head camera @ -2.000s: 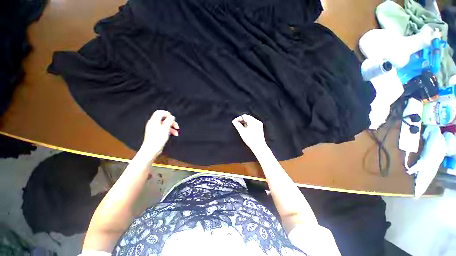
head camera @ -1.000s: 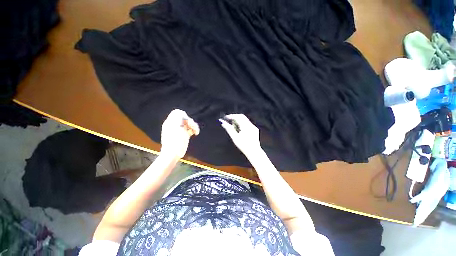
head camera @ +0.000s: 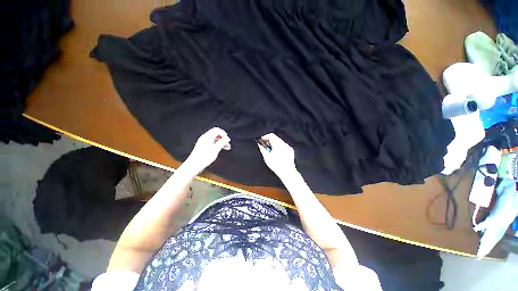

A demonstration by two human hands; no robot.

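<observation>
A black dress (head camera: 255, 85) lies spread on the orange-brown table, its gathered tier seam running across the skirt and its hem near the table's front edge. My left hand (head camera: 213, 146) is over the lower skirt with the fingers curled and a reddish spot at the fingertips; whether it pinches cloth or thread cannot be told. My right hand (head camera: 276, 152) is to its right over the skirt, closed on a small dark tool, likely thread snips (head camera: 263, 143), pointing towards my left hand.
The table's yellow edge (head camera: 136, 161) curves in front of me. Dark garments (head camera: 28, 62) heap at the left. At the right are a pale green cloth (head camera: 483, 52), white rolls (head camera: 459, 105), a power strip (head camera: 484, 177) and a black cable (head camera: 448, 202). Black cloth (head camera: 76, 196) lies below the table.
The view has shifted, so the dress sits further right and lower than two seconds ago. My left hand has moved closer to my right hand, and the dark tool shows more clearly.
</observation>
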